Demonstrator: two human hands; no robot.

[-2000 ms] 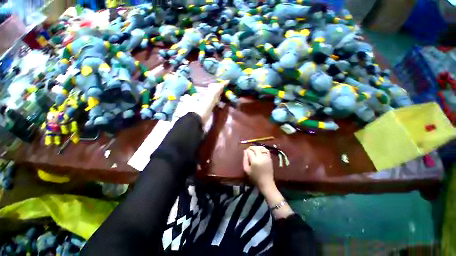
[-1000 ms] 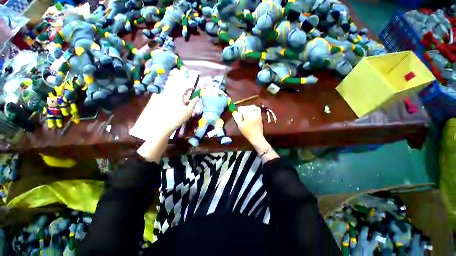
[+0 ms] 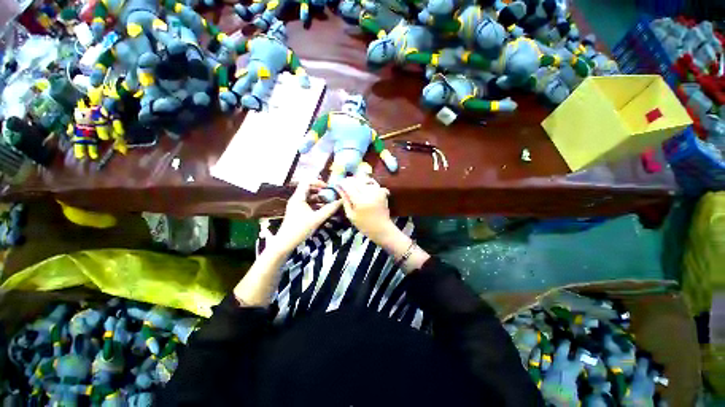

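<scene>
A grey-blue plush figure (image 3: 348,135) with green and yellow arm bands lies on the brown-red table, head away from me, legs at the table's front edge. My left hand (image 3: 304,213) and my right hand (image 3: 367,205) meet at its feet and pinch a foot between the fingertips. The foot is partly hidden by the fingers. Dark thread snips (image 3: 417,147) with pale ends lie right of the figure. A thin yellow-tan stick (image 3: 400,132) lies just beyond them.
White paper sheets (image 3: 266,147) lie left of the figure. Plush figures (image 3: 521,60) are heaped along the far side. Small yellow dolls (image 3: 87,131) stand at left. A yellow open box (image 3: 584,127) is at right. Cartons of dolls (image 3: 556,350) and a yellow-green sack (image 3: 119,274) are below the table.
The plush figure came onto the table in front of me. Both hands have moved from its sides down to its feet. The snips now lie uncovered.
</scene>
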